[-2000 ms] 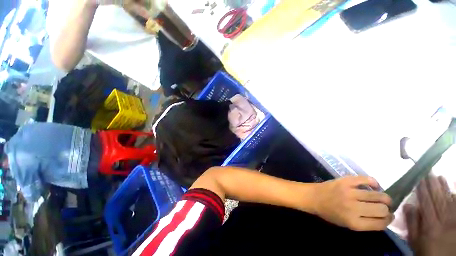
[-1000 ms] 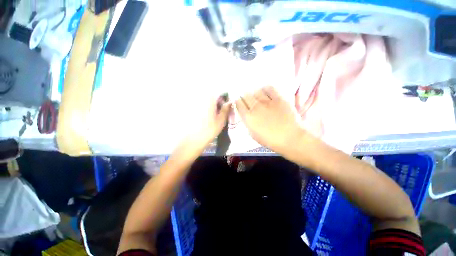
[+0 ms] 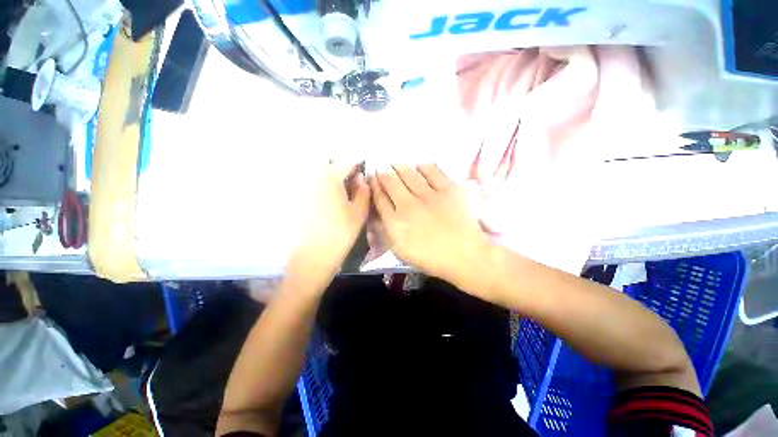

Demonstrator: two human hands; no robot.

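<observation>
The white sewing machine (image 3: pixel 512 26) with blue "JACK" lettering stands across the top. Pale pink cloth (image 3: pixel 546 102) is bunched under its arm and washes out in glare toward my hands. My left hand (image 3: pixel 328 213) and my right hand (image 3: pixel 431 213) lie close together below the needle area. A short piece of the olive green band (image 3: pixel 357 256) shows between them and hangs to the table's front edge. My left fingers are pinched on the band. My right hand lies flat with fingers spread over the bright cloth. The fingertips are partly lost in glare.
A black flat rectangle, perhaps a phone (image 3: pixel 182 61), lies upper left beside brown tape (image 3: pixel 115 171). Red-handled scissors (image 3: pixel 73 218) are far left. Thread snips (image 3: pixel 721 142) lie at right. Blue baskets (image 3: pixel 674 299) stand below the table. A thread spool (image 3: pixel 53 90) is upper left.
The view has swung from the left side of the workshop back to the machine, then shifted slightly. Both hands are now together below the needle; they have barely moved over the last second.
</observation>
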